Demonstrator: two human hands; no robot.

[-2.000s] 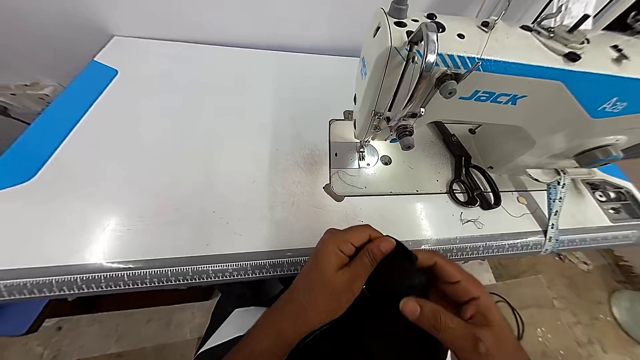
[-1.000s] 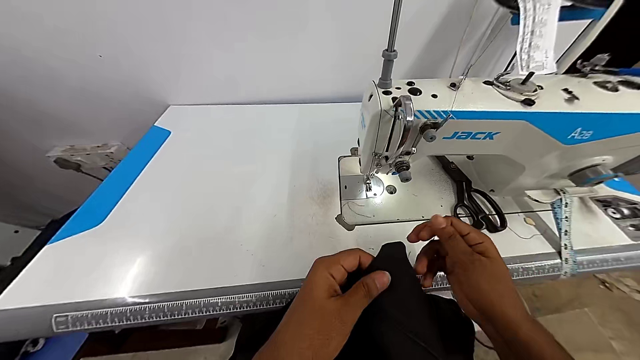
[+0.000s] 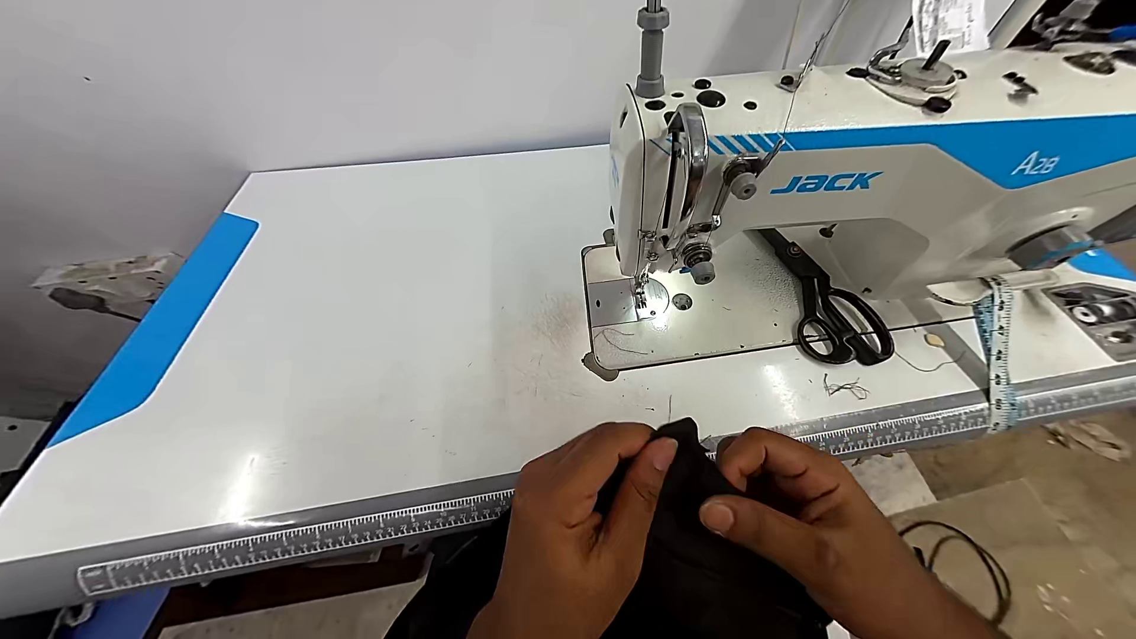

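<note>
Black fabric [image 3: 701,541] hangs between my hands in front of the table's edge. My left hand [image 3: 590,510] pinches its top corner between thumb and fingers. On the right side of the cloth, my right hand [image 3: 794,510] grips it between thumb and curled index finger. Behind them stands a white and blue Jack sewing machine [image 3: 834,204], its lamp lighting the needle plate [image 3: 652,300]. Black-handled fabric scissors [image 3: 830,311] lie on the machine bed, their blades partly under the arm.
The white table top [image 3: 373,328] has a ruler strip [image 3: 311,546] along its front edge. A tape measure [image 3: 1000,355] hangs over that edge at the right. Loose thread [image 3: 845,388] lies near the scissors. A black cable [image 3: 967,541] is at the lower right.
My right hand, apart from the cloth's top one second ago, has come back onto its right side. My left hand keeps its pinch. The view has shifted.
</note>
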